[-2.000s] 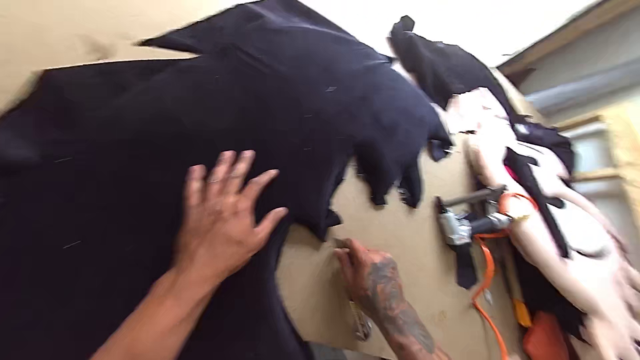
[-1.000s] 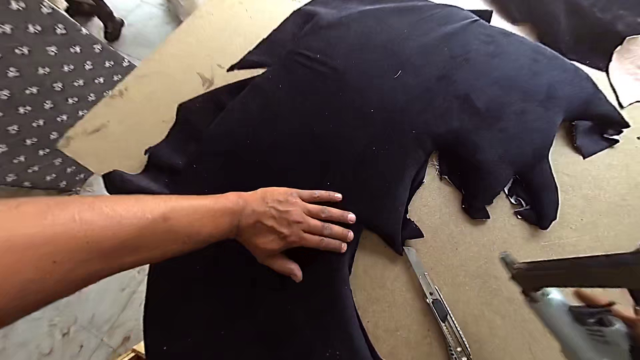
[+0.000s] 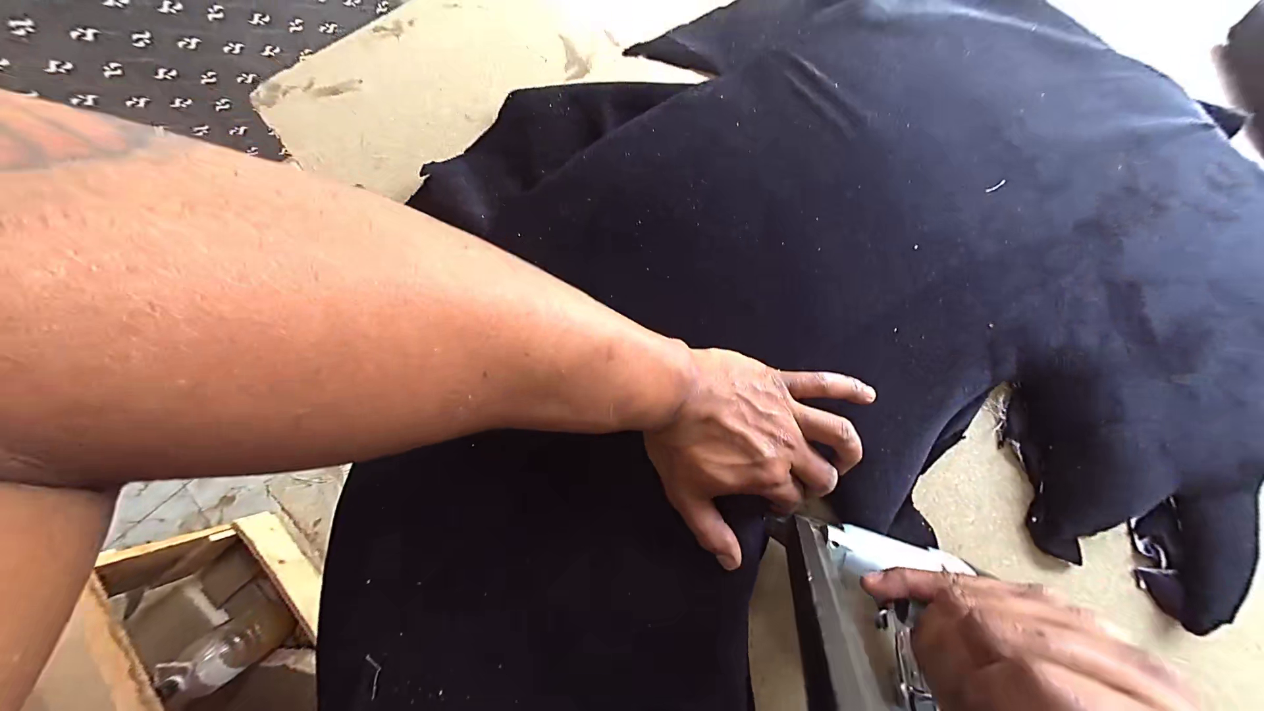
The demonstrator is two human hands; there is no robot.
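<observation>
Black suede-like material (image 3: 790,227), perhaps a hide, covers much of a tan board (image 3: 978,484). My left hand (image 3: 746,444) presses on it near its inner cut edge, the fingers bent and spread and the thumb apart. Just right of those fingertips is the nose of what looks like a pneumatic staple gun (image 3: 825,612), with a long dark bar and a pale metal body. My right hand (image 3: 1027,642), blurred, is closed around the gun at the lower right, its thumb on the body. The hand hides part of the gun.
At the lower left stands an open wooden box (image 3: 272,553) with a plastic bottle (image 3: 227,652) and scraps inside. Dark patterned material (image 3: 148,64) lies at the upper left. Ragged flaps of the black material hang over the board at the right.
My right hand has brought the gun left to beside my left hand. Two seconds ago it was at the knife, which lay on the board a second ago. The view has shifted.
</observation>
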